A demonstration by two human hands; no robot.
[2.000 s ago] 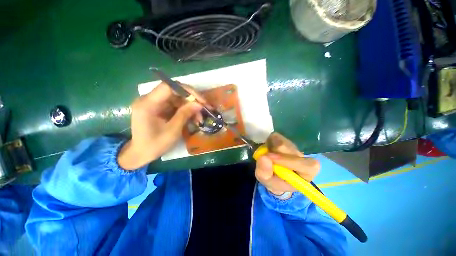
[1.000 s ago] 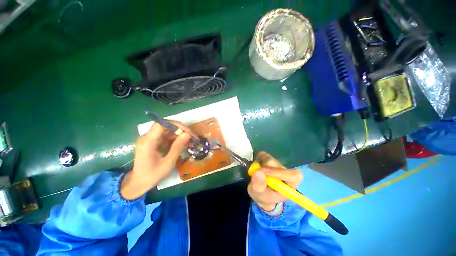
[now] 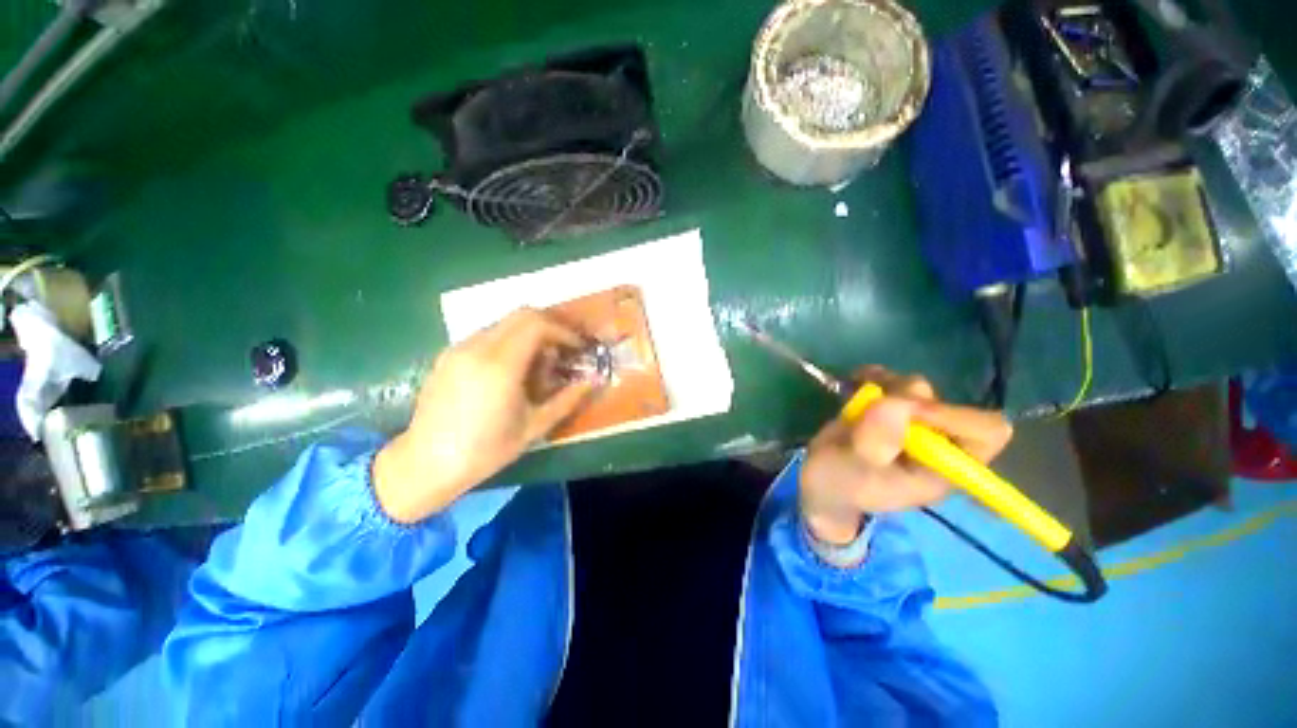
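The orange-brown soldering fixture lies on the white backing sheet. The small round PCB is at the fixture's middle, partly hidden by fingers. My left hand reaches over the fixture's left part with its fingertips at the PCB; its grip is blurred, and no tweezers can be made out. My right hand holds the yellow soldering iron. Its metal tip points up and left, above the green bench right of the sheet, apart from the PCB.
The black fan stands behind the sheet. A round pale tin, a blue box and an iron stand with a yellowish pad are behind to the right. A dark round disc lies left. A blue sleeve shows lower left.
The iron has moved right, its tip away from the PCB. My left fingers have come down over the PCB, and the tweezers seen earlier no longer show. The camera view has shifted.
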